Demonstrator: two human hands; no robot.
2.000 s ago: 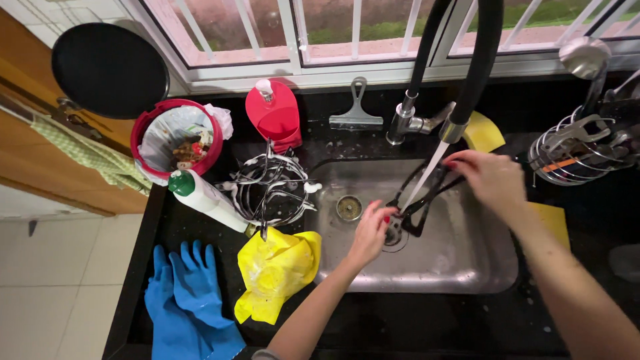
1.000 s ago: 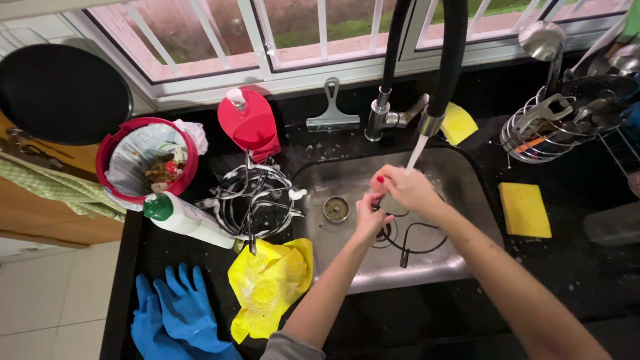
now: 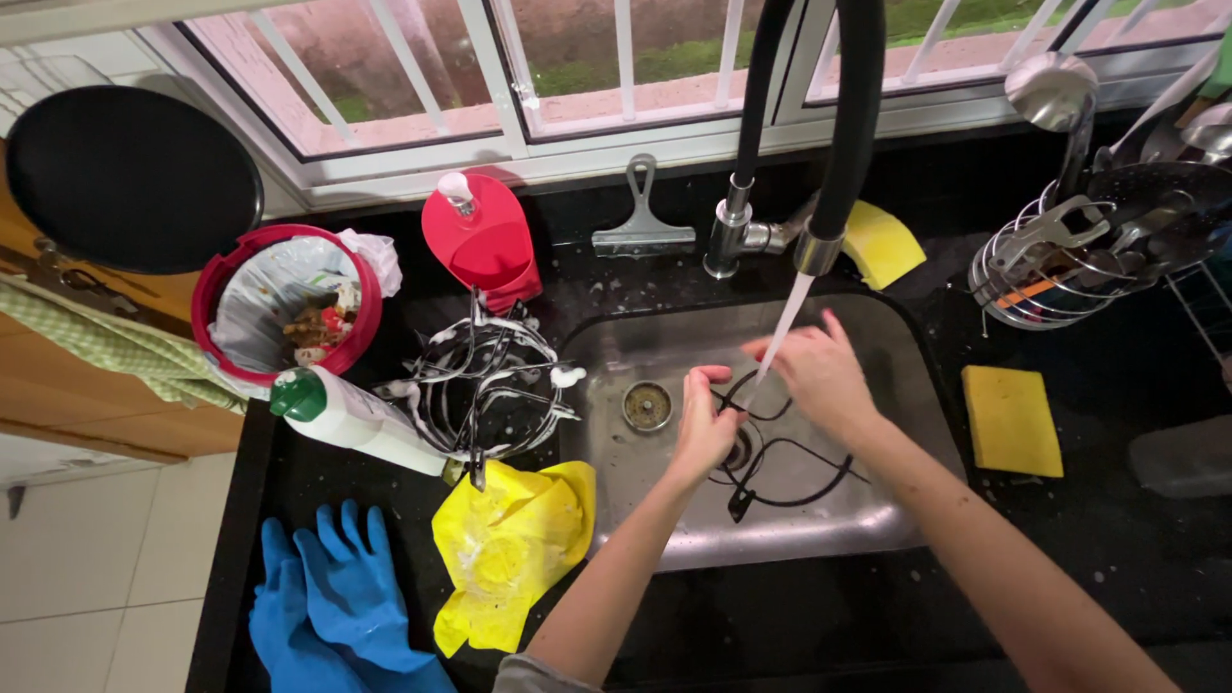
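Observation:
Over the steel sink, my left hand (image 3: 705, 423) grips one end of a black wire burner grate (image 3: 794, 500), whose ring hangs low in the basin. My right hand (image 3: 818, 375) is beside the running water, fingers spread and slightly blurred; whether it touches the grate is unclear. Water falls from the black hose faucet (image 3: 816, 252) onto the grate between my hands. Several soapy burner grates (image 3: 486, 385) are stacked on the counter left of the sink (image 3: 626, 337). A yellow cloth (image 3: 510, 549) with suds lies just below them.
Blue rubber gloves (image 3: 351, 606), a white bottle with green cap (image 3: 356, 419), a lined waste bin (image 3: 371, 318) and a red soap dispenser (image 3: 481, 231) stand or lie at left. A small squeegee (image 3: 643, 226) is behind the sink. Yellow sponges (image 3: 1013, 421) and a wire utensil holder (image 3: 1030, 279) are at right.
Two seconds ago both hands held the grate up under the stream, further apart. One second ago they were close together on it; now my right hand has spread its fingers.

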